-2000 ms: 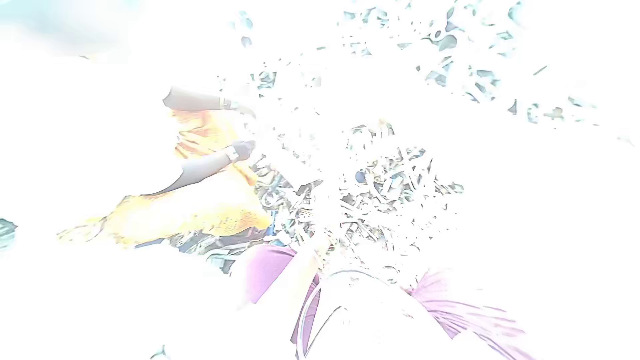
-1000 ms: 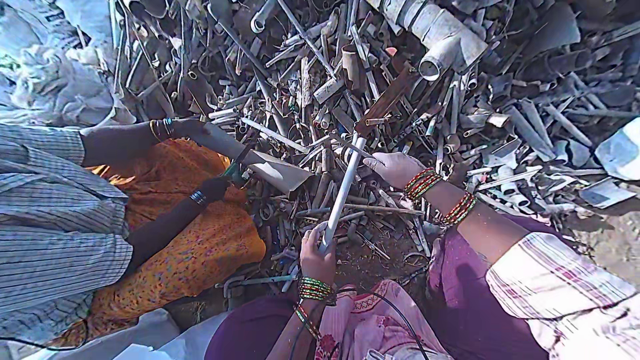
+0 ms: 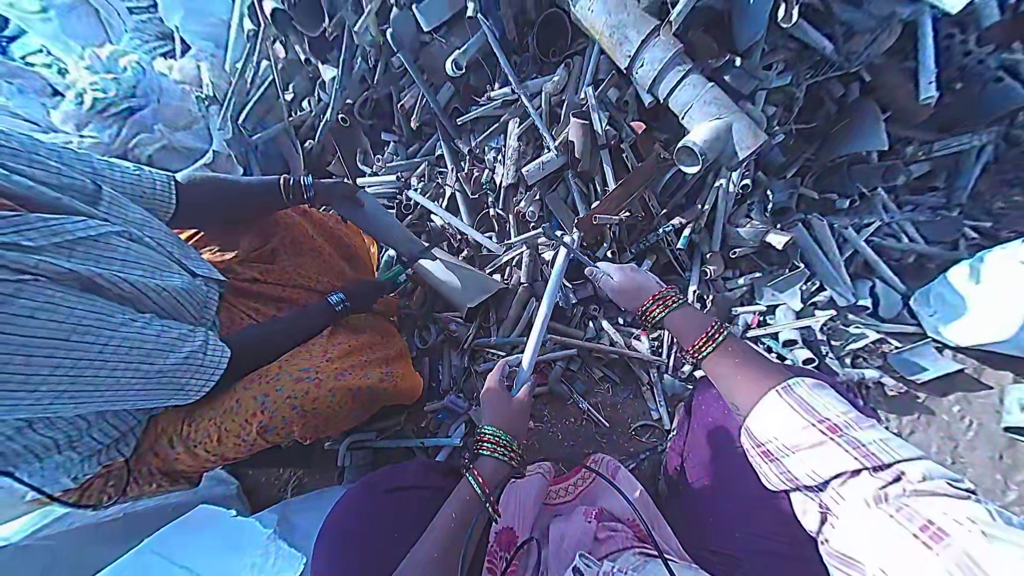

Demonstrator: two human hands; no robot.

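Note:
My left hand (image 3: 506, 404), with bangles at the wrist, grips the lower end of a white plastic pipe (image 3: 544, 316) that slants up and away. My right hand (image 3: 626, 286), also in bangles, holds a thin dark tool or rod (image 3: 570, 246) whose far part lies against the pipe's upper end; its exact kind cannot be told. Beneath and beyond both hands spreads a heap of scrap plastic pipes (image 3: 512, 152). A brown flat strip (image 3: 628, 192) lies just past the pipe's tip.
On the left a co-worker's hands (image 3: 340, 196) hold a wide grey pipe piece (image 3: 432, 268) and a green-handled tool (image 3: 394, 276). A large branched pipe (image 3: 680, 88) lies at the upper right. White sheets (image 3: 980, 296) are at the right, with pale sacks (image 3: 120, 96) at the upper left.
The oldest frame is largely washed out by glare. Since one second ago, both hands keep nearly the same places on the pipe and the thin tool.

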